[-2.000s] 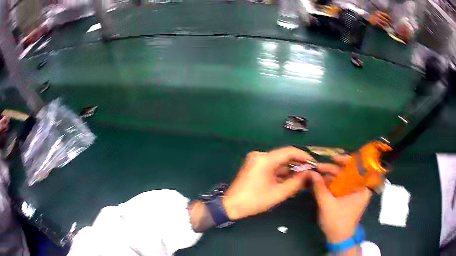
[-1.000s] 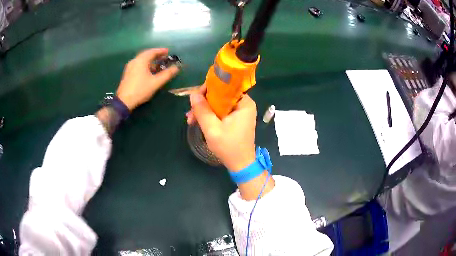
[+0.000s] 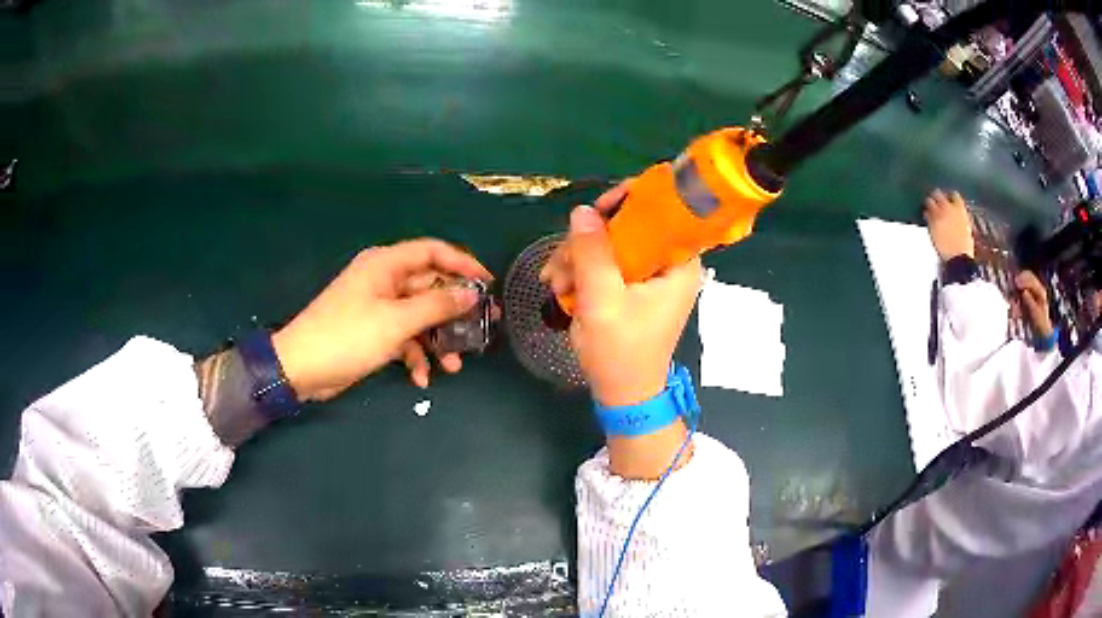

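Observation:
My left hand (image 3: 375, 316) holds a small dark and silver electronic unit (image 3: 460, 326) between thumb and fingers, just left of the round screw tray. My right hand (image 3: 628, 296) is closed around the orange electric screwdriver (image 3: 677, 215), which leans with its lower end over the round grey perforated screw tray (image 3: 527, 296). The screwdriver's tip is mostly hidden by my fingers; I cannot tell if it touches a screw. A blue strap with a thin cord is on my right wrist, a dark band on my left.
A white paper square (image 3: 741, 338) lies right of the tray. A tan worn patch (image 3: 516, 184) is behind it, a white scrap (image 3: 422, 408) in front. A record sheet (image 3: 900, 326) and another person's hands (image 3: 950, 226) are at right. The screwdriver's black cord (image 3: 888, 87) runs up right.
My left hand has brought the unit from further back on the bench to beside the tray. The screwdriver has tilted, its lower end now over the tray. Another person's hands now show at right.

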